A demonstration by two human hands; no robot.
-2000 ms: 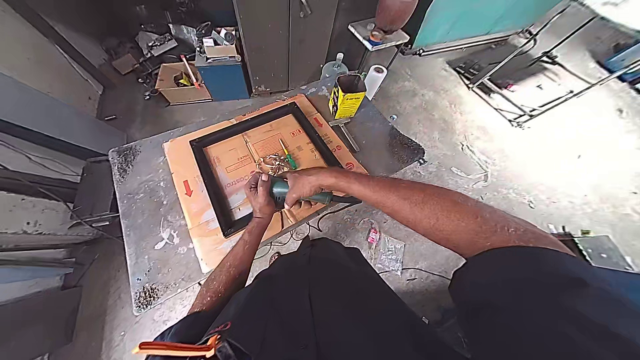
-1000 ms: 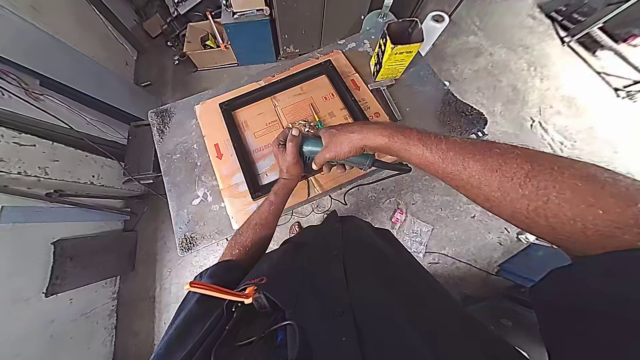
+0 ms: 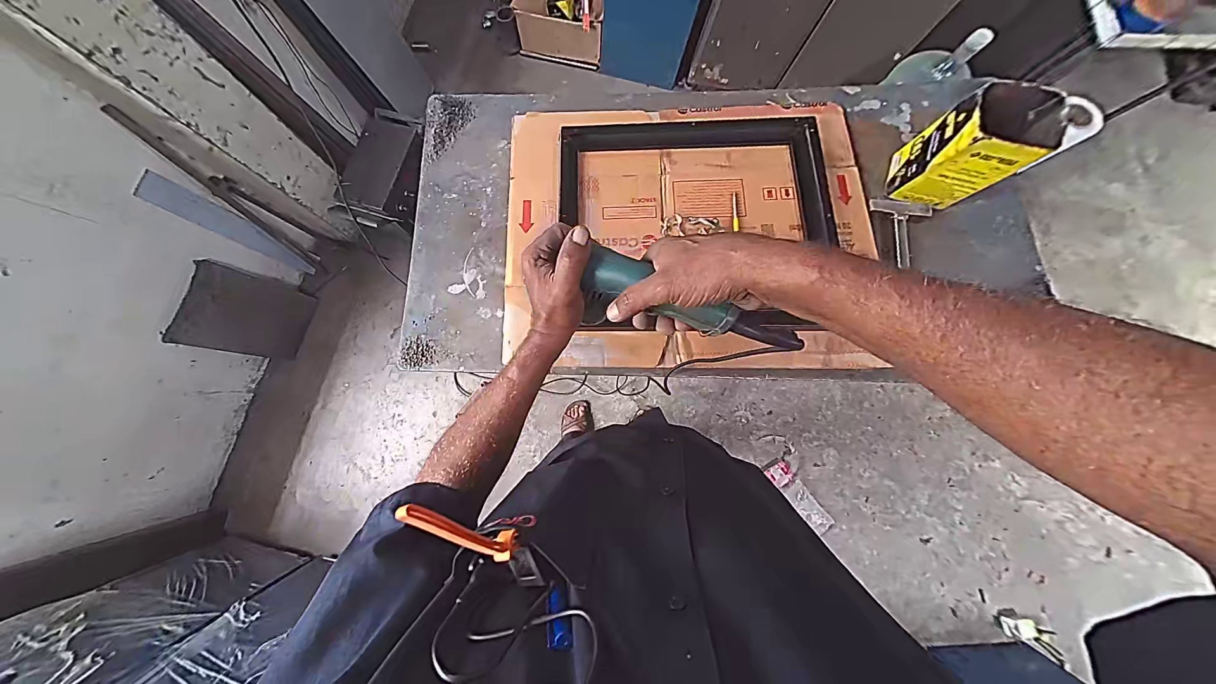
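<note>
A green corded power tool point(image 3: 617, 273), which looks like an angle grinder, lies across the near side of a black rectangular frame point(image 3: 817, 180). My left hand point(image 3: 558, 280) grips its front end with the thumb up. Around the rear of its body is my right hand point(image 3: 689, 280). The working end is hidden by my left hand. The frame rests on flattened printed cardboard point(image 3: 532, 142) on a grey table point(image 3: 456, 209). Inside the frame, just beyond my right hand, are a small brass-coloured heap point(image 3: 692, 225) and a thin yellow-handled tool point(image 3: 735, 214).
A yellow and black open can point(image 3: 950, 161) stands at the table's right, near a T-shaped metal piece point(image 3: 901, 228). The tool's black cord point(image 3: 722, 357) hangs over the near edge. Beyond the table are a cardboard box point(image 3: 560, 38) and a blue cabinet point(image 3: 646, 43). A wall is at left.
The view has turned and come closer to the table. Both hands stay on the power tool at the near side of the frame.
</note>
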